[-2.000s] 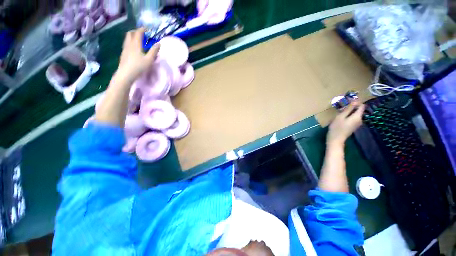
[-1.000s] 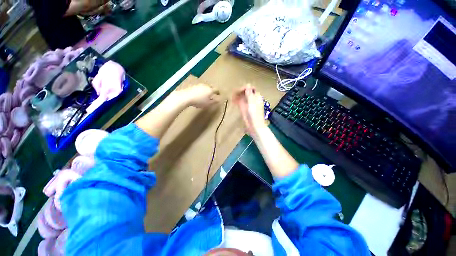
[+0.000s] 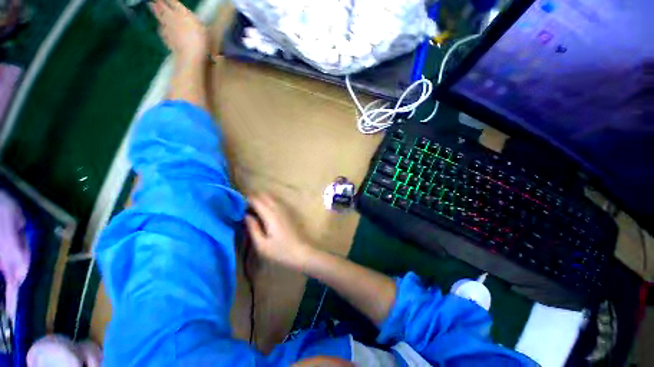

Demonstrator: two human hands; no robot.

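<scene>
My left hand (image 3: 181,27) is stretched out over the green surface at the top left. Its fingertips are at the picture's top edge beside a small pale thing, cut off there; I cannot tell whether they grip it. My right hand (image 3: 276,233) is low over the brown cardboard (image 3: 287,143), beside my left sleeve, with its fingers closed on the black cable (image 3: 251,297). The cable hangs down towards me, partly hidden by the sleeve. A small dark-and-white gadget (image 3: 340,195) lies at the keyboard's left end.
A clear bag of white parts (image 3: 337,29) sits on a black tray (image 3: 280,63), with a coiled white cable (image 3: 384,117) beside it. The backlit keyboard (image 3: 473,193), monitor (image 3: 566,86) and round white device (image 3: 472,292) are at the right. Pink cushions (image 3: 57,353) are at the lower left.
My left hand has moved from the cushions to over the cardboard, then out to the top left. My right hand has left the gadget and come back to the cable. The view has turned right.
</scene>
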